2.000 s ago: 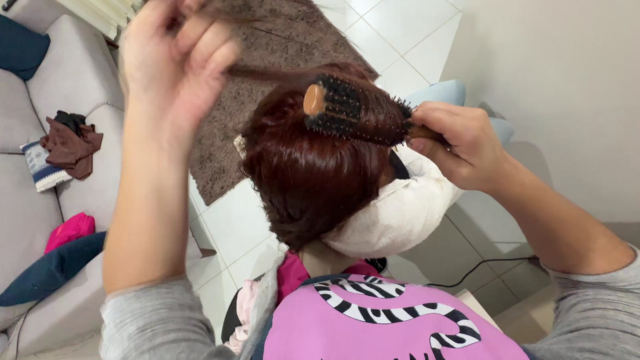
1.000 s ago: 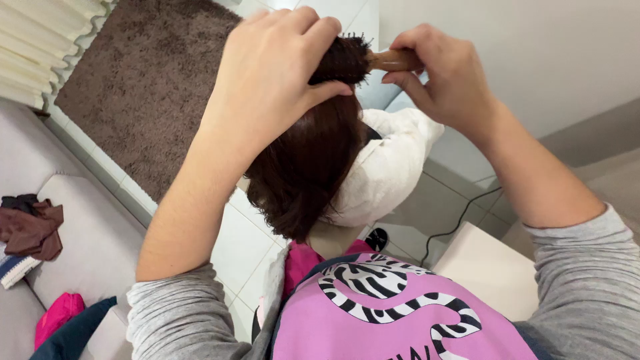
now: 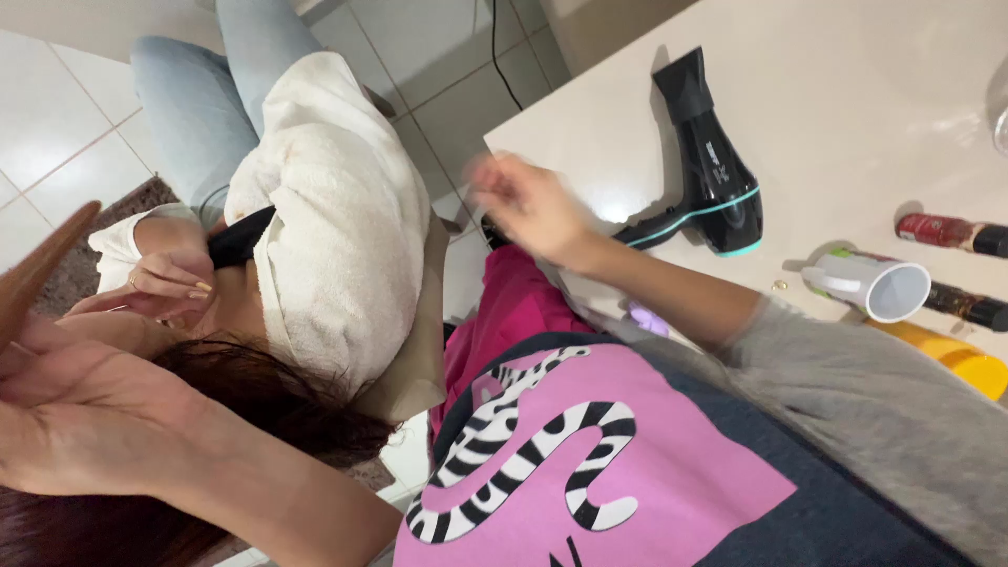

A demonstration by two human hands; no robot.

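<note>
My left hand (image 3: 87,409) is at the left edge, palm showing, its fingers mostly cut off by the frame. Beside it juts a tapered brown thing (image 3: 47,264) that looks like the hairbrush's wooden handle; the bristles are not visible. Below and behind this hand is the dark red hair (image 3: 276,394) of a seated person with a white towel (image 3: 339,236) over the shoulders. My right hand (image 3: 528,205), blurred, hangs by the table corner with nothing visible in it. A black hair dryer (image 3: 717,173) lies on the table, to the right of that hand.
The pale table (image 3: 827,94) also bears a white mug (image 3: 874,283) on its side, a red bottle (image 3: 937,230), a dark bottle (image 3: 969,303) and a yellow container (image 3: 953,358). A black cord (image 3: 500,63) runs over the floor tiles. The person's hand (image 3: 161,279) is near their neck.
The view has swung to the right, bringing the table and dryer into sight. My right hand has let go of the round hairbrush's handle and is now away from the hair.
</note>
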